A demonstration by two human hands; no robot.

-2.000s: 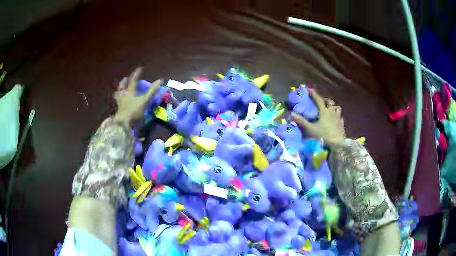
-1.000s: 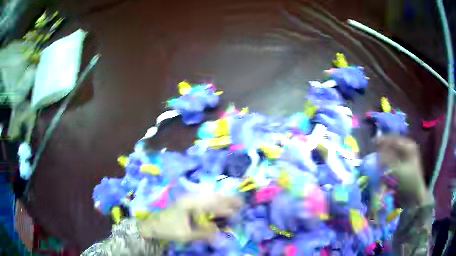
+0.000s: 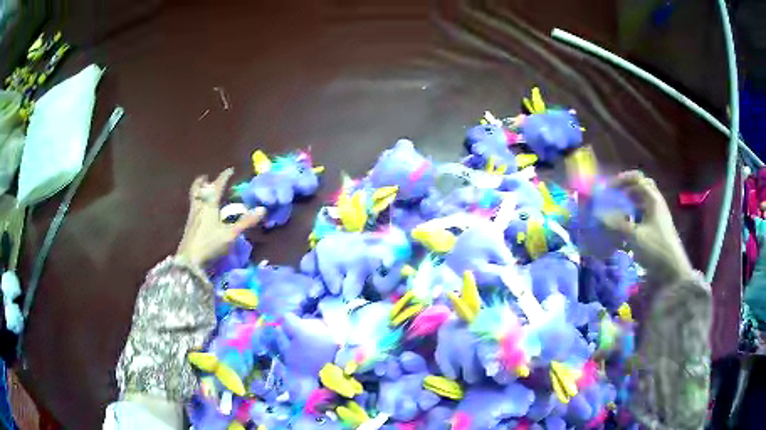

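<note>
A large heap of purple plush unicorns (image 3: pixel 353 260) with yellow wings, pink and turquoise tufts and white labels lies in front of me. My left hand (image 3: pixel 210 220) is at the heap's left edge, thumb and fingers apart, beside a plush unicorn (image 3: pixel 281 185) lying apart at the upper left. A white label strip runs near my thumb. My right hand (image 3: pixel 645 214) is at the heap's right side, fingers curled against a blurred plush unicorn (image 3: pixel 606 206); a firm grip cannot be told. Two more unicorns lie at the upper right.
The dark brown table (image 3: pixel 336 67) surrounds the heap. A pale tube (image 3: pixel 626 67) and a longer curved one are at the right, with a red scrap (image 3: pixel 695 198). A whitish panel (image 3: pixel 60 134) and a thin strip (image 3: pixel 71 218) are at the left.
The view has shifted. My left hand has moved from over the heap to its left edge and opened. My right hand stays at the right side, now against a unicorn.
</note>
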